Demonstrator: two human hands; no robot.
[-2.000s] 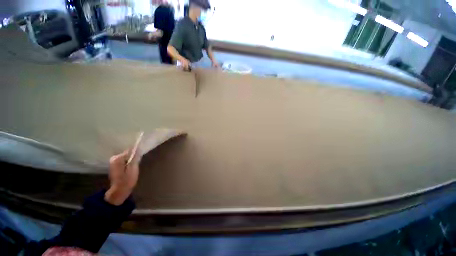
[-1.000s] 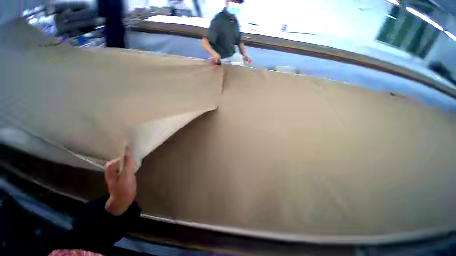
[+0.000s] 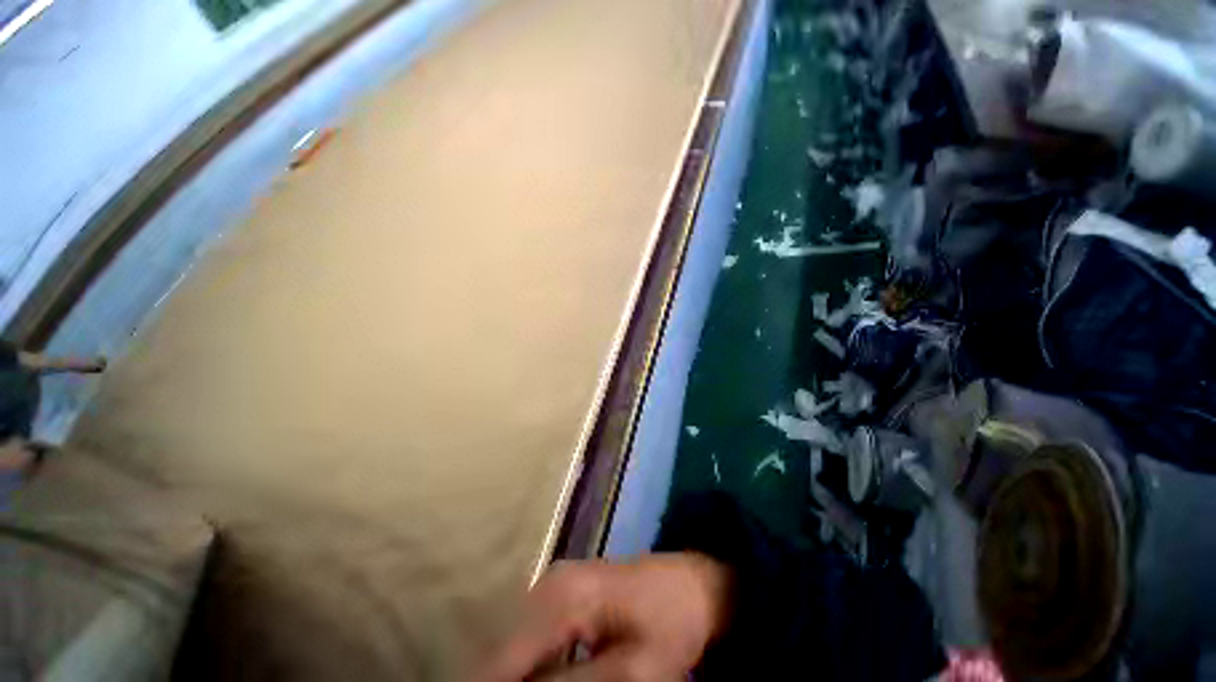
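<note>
The wide tan fabric covers the table and runs up and away from me. At the lower left, a raised part of the ply ends in a dark-shadowed edge. My right hand is at the bottom middle, with bent fingers over the near table-side edge of the fabric. It is blurred and partly cut off by the frame, and a small light spot shows between the fingers. I cannot tell what it grips. My left hand is out of view.
Another person's hand and arm reach over the fabric at the left edge. A small orange-red item lies by the far edge. Right of the table are green floor with white scraps, dark bundles, and rolls.
The view has swung right, along the table and floor. The left hand that held the lifted fabric has left the picture, and my right hand has come in.
</note>
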